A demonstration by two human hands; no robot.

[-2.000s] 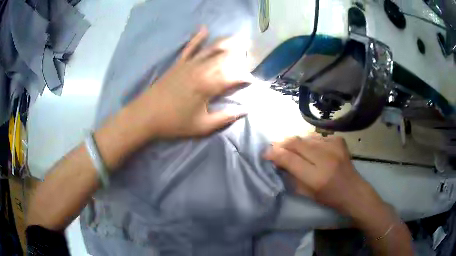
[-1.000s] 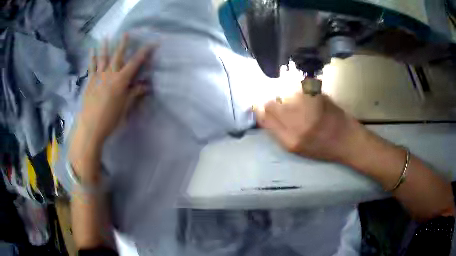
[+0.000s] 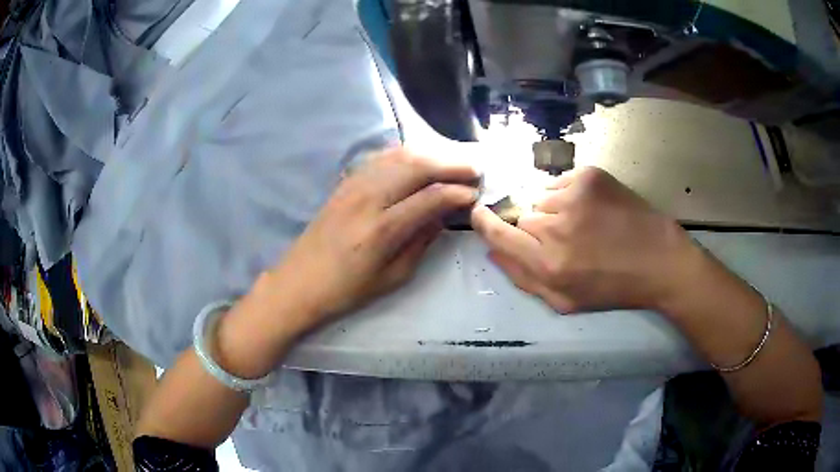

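Observation:
The large grey garment panel [image 3: 249, 157] lies spread over the left side of the table, and its edge runs to the needle area. My left hand [image 3: 378, 226] reaches over the panel's edge, its fingertips pinched together on the cloth's edge just left of the needle. My right hand [image 3: 589, 244] is curled beside it, its fingertips meeting the left ones at the cloth's end; lamp glare hides the exact grip. The sewing machine head [image 3: 543, 55] stands above the hands. The presser foot and needle are lost in the glare.
Loose grey cut pieces [image 3: 64, 101] hang in a heap at the far left. The cream machine bed [image 3: 682, 166] lies right of the needle, with dark thin tools [image 3: 781, 157] on it. Grey cloth [image 3: 396, 419] lies below the table's front edge [image 3: 479, 362]. A brown carton [image 3: 124, 396] is lower left.
My left hand has moved from the panel's left part rightward to the needle area, beside my right hand. The panel now lies flatter and spread to the left. My right hand stays near the needle.

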